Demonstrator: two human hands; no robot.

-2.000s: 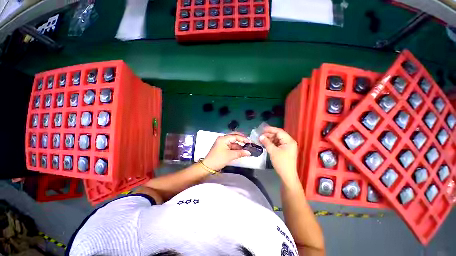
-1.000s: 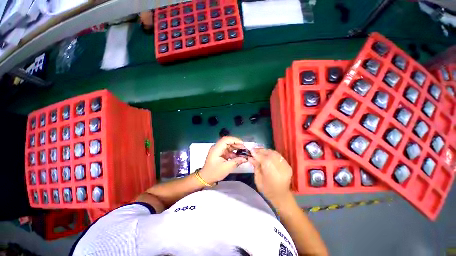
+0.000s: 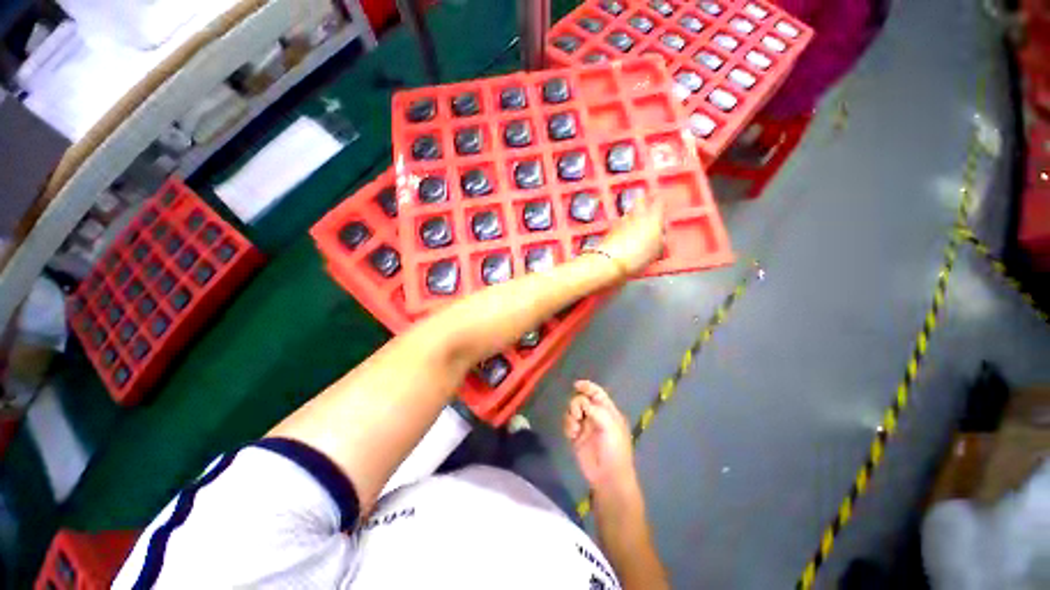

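Note:
A red foam tray (image 3: 601, 88) lies askew on a red tray stack (image 3: 357, 282). Many of its pockets hold small dark watch heads (image 3: 538, 214); several pockets at its right side and upper right are empty. My left hand (image 3: 632, 239) reaches across the tray, its fingers at a watch head (image 3: 630, 199) in a pocket near the right side. The fingertips are blurred, so I cannot tell if they grip it. My right hand (image 3: 598, 429) is below the tray, over the floor, palm up with loosely curled fingers and nothing visible in it.
Another filled red tray (image 3: 769, 90) stands beyond, at the upper right. A red tray (image 3: 159, 290) lies on the green bench (image 3: 259, 334) at left, near a white sheet (image 3: 284, 168). A red stack corner (image 3: 81, 559) shows at lower left. Yellow-black tape (image 3: 902, 398) crosses the grey floor.
The view has swung right toward the askew tray. My hands have separated: the left has moved out over the tray, the right has dropped below it. The piece between them is no longer seen there.

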